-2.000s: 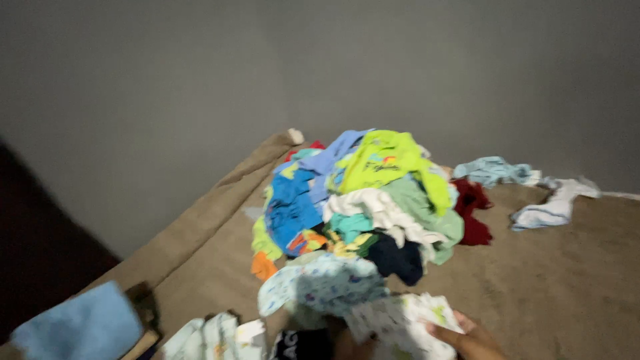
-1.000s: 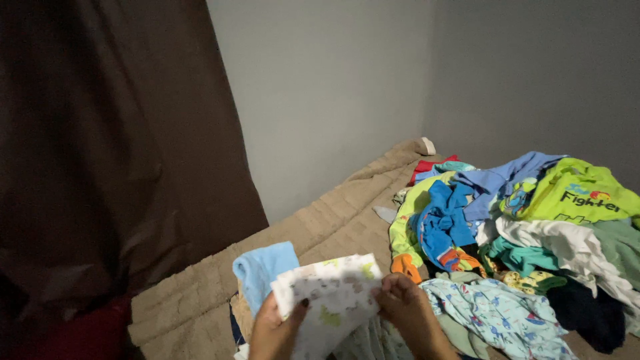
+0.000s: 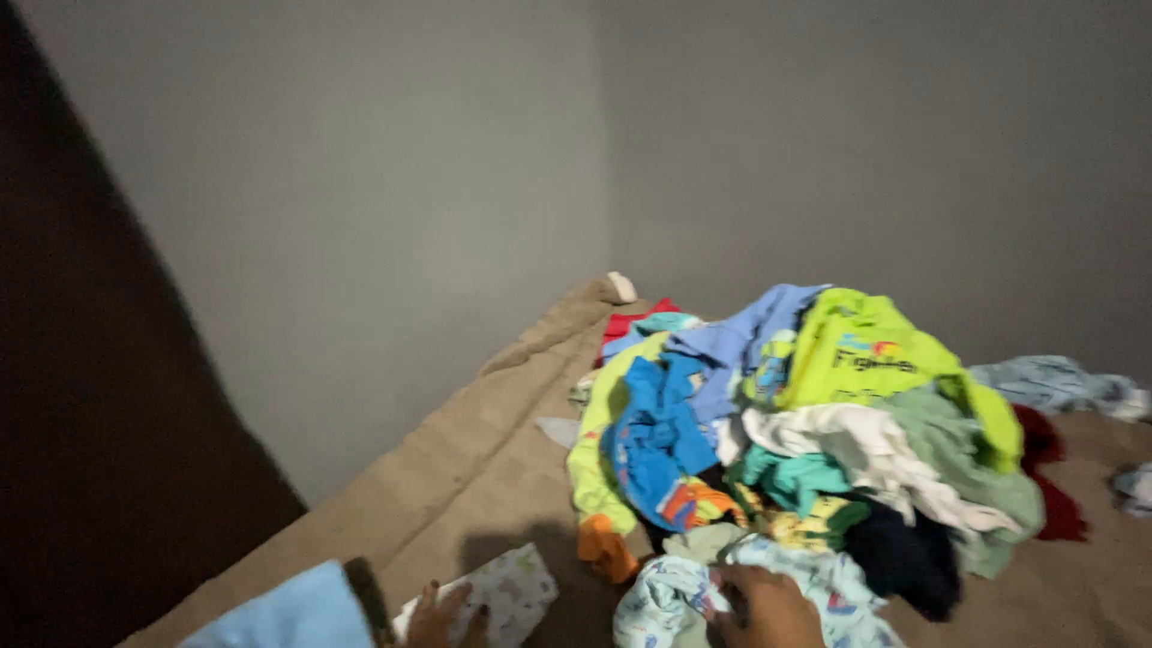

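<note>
At the bottom edge my left hand (image 3: 447, 619), fingers spread, rests on a folded white printed cloth (image 3: 515, 589) lying on the brown bedcover. Just left of it is a folded light blue cloth (image 3: 292, 612). My right hand (image 3: 765, 605) pinches a pale blue printed garment (image 3: 670, 589) at the near side of the clothes pile. Behind it lie a blue garment (image 3: 661, 432), a lime-green shirt (image 3: 877, 351) bearing writing, a white garment (image 3: 855, 441), a teal cloth (image 3: 796, 477) and a dark navy garment (image 3: 909, 558).
The brown bedcover (image 3: 450, 504) runs up to the grey walls (image 3: 387, 225), which meet in a corner. A dark curtain (image 3: 108, 360) hangs at the left. Right of the pile lie a dark red garment (image 3: 1048, 477) and a grey-blue garment (image 3: 1053, 382).
Both hands held the white printed cloth one second ago. It now lies on the bedcover under my left hand, and my right hand has gone to the pale blue garment. The view has swung right.
</note>
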